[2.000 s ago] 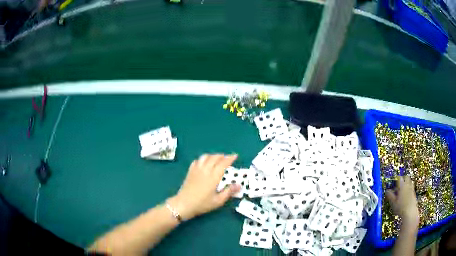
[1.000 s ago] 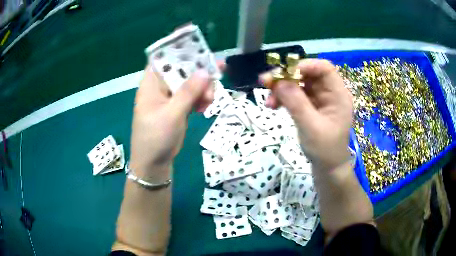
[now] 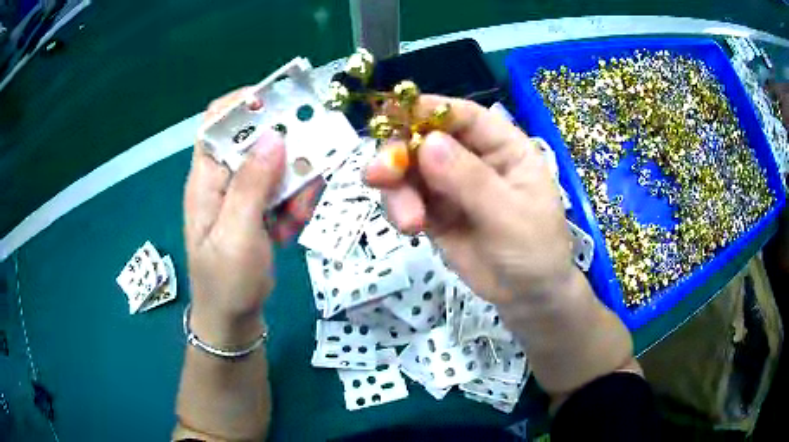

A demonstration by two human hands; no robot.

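Note:
My left hand (image 3: 234, 216) holds a white perforated plate (image 3: 298, 129) tilted up, with its raised rim and several round holes showing. My right hand (image 3: 493, 198) pinches several shiny gold fittings (image 3: 405, 93) with round heads, close beside the plate's right edge. I cannot tell whether any fitting touches the plate. A loose pile of white perforated plates (image 3: 372, 338) lies below and behind my hands on the green bench. The blue bin (image 3: 619, 298) at the right holds many mixed gold and silver metal pieces (image 3: 692, 173).
A small stack of white plates (image 3: 145, 276) sits at the left. A black tray (image 3: 441, 69) lies behind my right hand, near a metal post (image 3: 375, 26) and the bench's pale edging (image 3: 112, 181). A tan sack (image 3: 714, 345) is at the lower right.
My right hand has come from the blue bin with gold fittings. My left hand has lifted a plate from the pile and turned it. The view has shifted towards the right.

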